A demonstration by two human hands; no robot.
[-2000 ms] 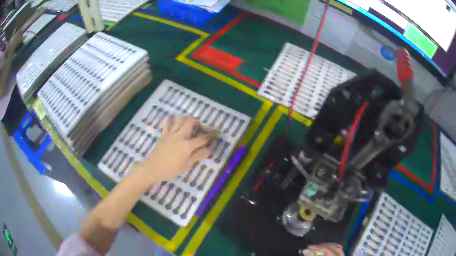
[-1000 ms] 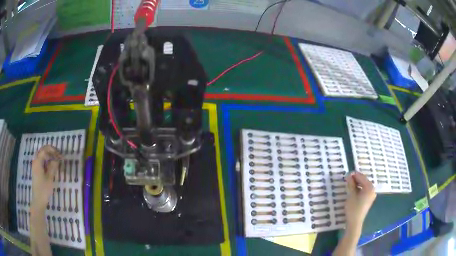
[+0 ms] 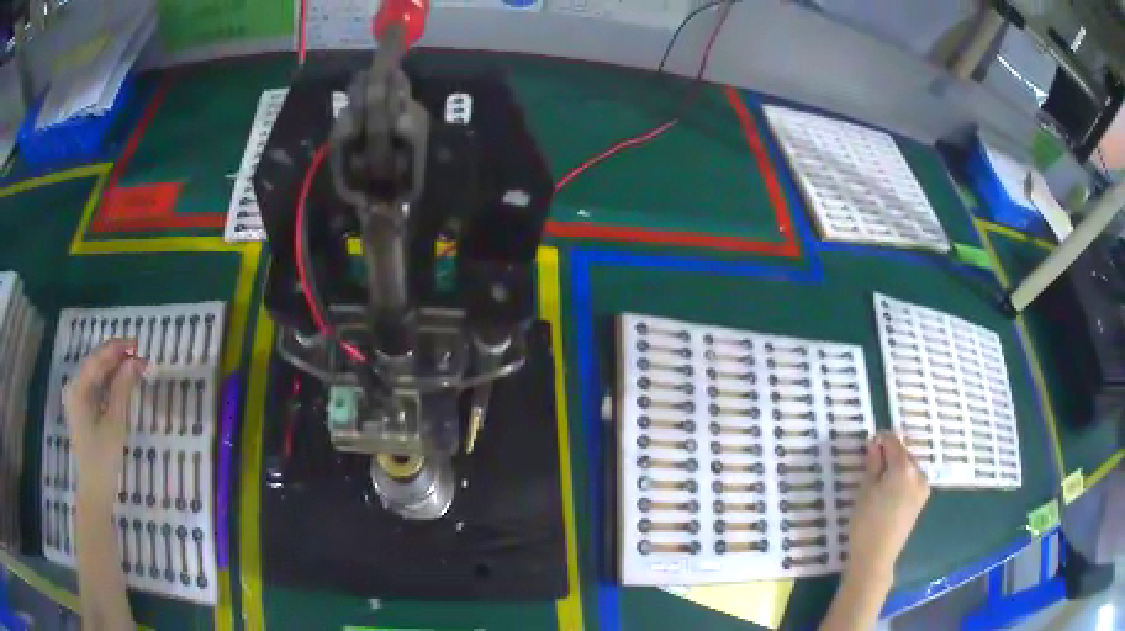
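My left hand (image 3: 104, 397) is over the upper part of the left tray (image 3: 138, 573), fingertips close together; whether a piece is between them is too small to tell. My right hand (image 3: 886, 487) is at the right edge of the right tray (image 3: 745, 461), fingers bent together; its fingertips' hold cannot be made out. Both trays carry rows of dumbbell-shaped modules. The black test fixture (image 3: 401, 185) stands between the hands, with a red-gripped toggle lever (image 3: 397, 22) upright. Its round silvery nest (image 3: 416, 487) sits under the pressure head (image 3: 392, 419).
A tray stack (image 3: 15, 407) is at the far left edge. Another tray (image 3: 947, 392) lies right of my right hand, and a spare tray (image 3: 855, 176) is at back right. A blue bin (image 3: 68, 130) holds papers at back left. A red lead (image 3: 617, 154) runs behind the fixture.
The view has swung from the left side to centre on the fixture. My right hand, low by the fixture two seconds ago, is now at the right tray. My left hand stays over the left tray.
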